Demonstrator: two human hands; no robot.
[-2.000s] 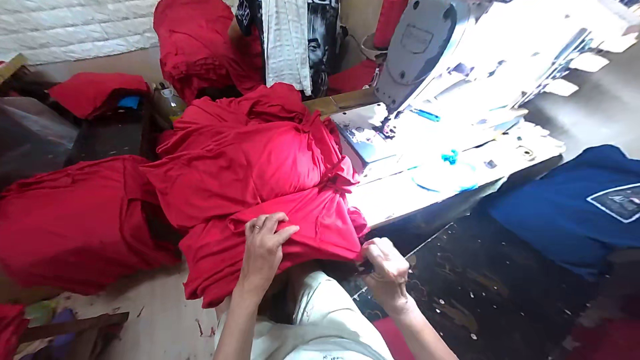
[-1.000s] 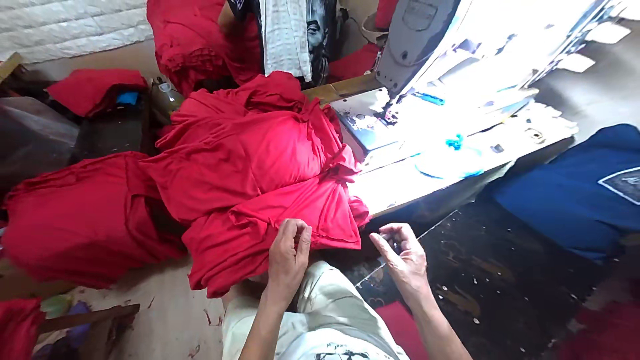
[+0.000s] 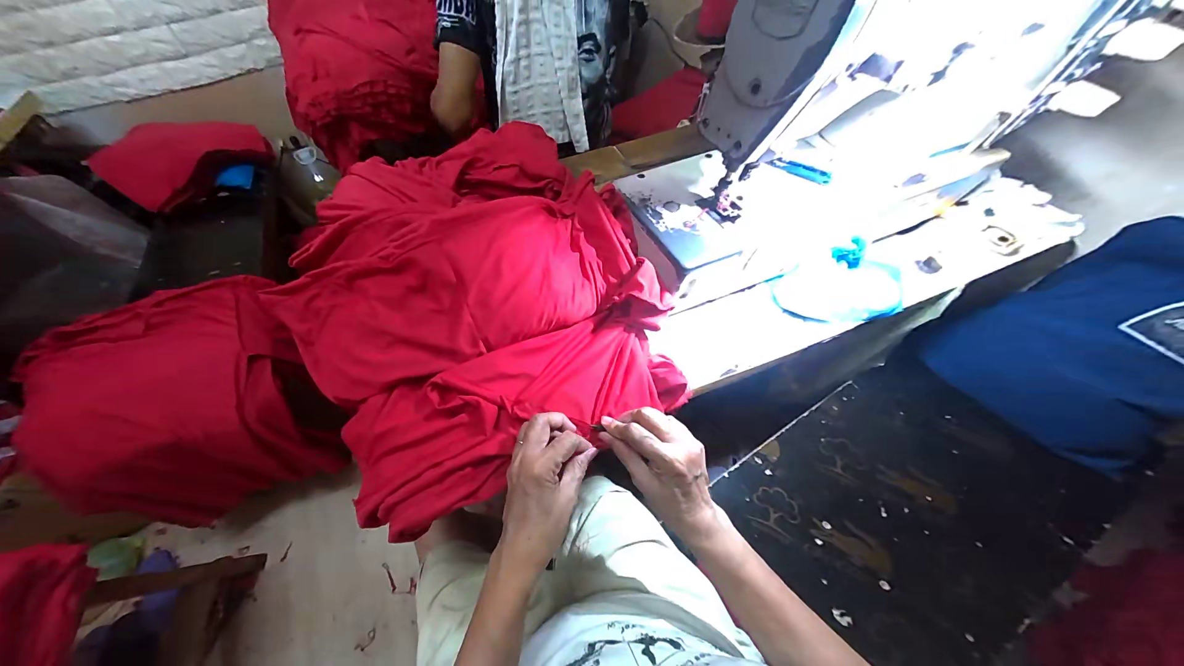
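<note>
Red knit fabric (image 3: pixel 462 277) lies in a heap across the sewing table and hangs over its front edge to my lap. My left hand (image 3: pixel 548 462) pinches the lower edge of this fabric between thumb and fingers. Close beside it on the right, my right hand (image 3: pixel 661 462) has thumb and forefinger pinched at the same edge, with a small dark thing at the fingertips that is too small to name. Behind the heap stands an industrial sewing machine (image 3: pixel 777 74), its needle area just right of the fabric.
A clear bag tied with blue (image 3: pixel 837 287) lies on the bright sewing table (image 3: pixel 740 338). Navy fabric (image 3: pixel 1054 342) rests on a dark board (image 3: pixel 832 518) at right. More red fabric (image 3: pixel 166 398) is piled at left. Another person's arm (image 3: pixel 458 88) is at the back beside stacked red cloth.
Two seconds ago my left hand lay on the fabric; one second ago both hands were apart near its edge. They have now come together at that edge.
</note>
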